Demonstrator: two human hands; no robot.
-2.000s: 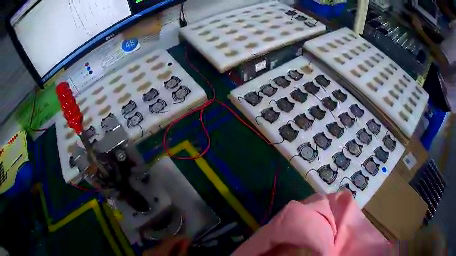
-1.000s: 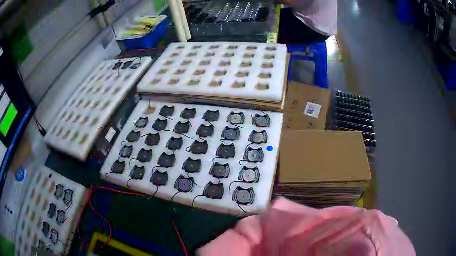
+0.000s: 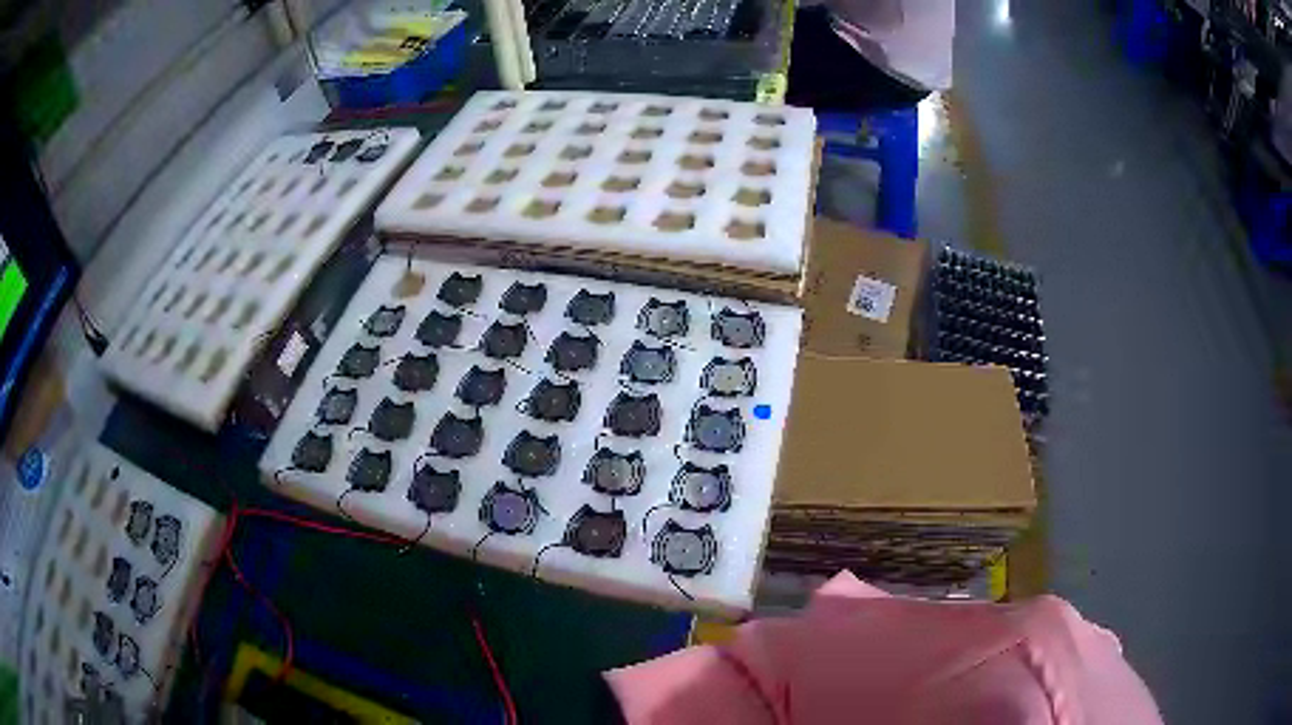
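Neither of my hands is in the picture. A pink sleeve [image 3: 907,659] shows at the bottom edge, right of centre, with the hand hidden or cut off. In front of me lies a white foam tray [image 3: 751,545] with rows of dark round speaker drivers [image 3: 553,400], each with thin lead wires. One pocket [image 3: 410,285] at its back left corner shows tan and holds no part. Another foam tray [image 3: 177,545] at the lower left holds several speaker drivers [image 3: 143,598] beside empty pockets.
Behind are a foam tray [image 3: 645,167] of empty pockets and another [image 3: 262,255] with a few parts. Cardboard sheets [image 3: 900,432] and a black gridded tray [image 3: 988,319] are at right. A red cable [image 3: 291,521] lies on the green mat [image 3: 369,609]. A person [image 3: 900,43] is beyond.
The view has swung right since two seconds ago; the red clamp handle and fixture are out of view. Since one second ago, the trays sit slightly higher and further left in the picture.
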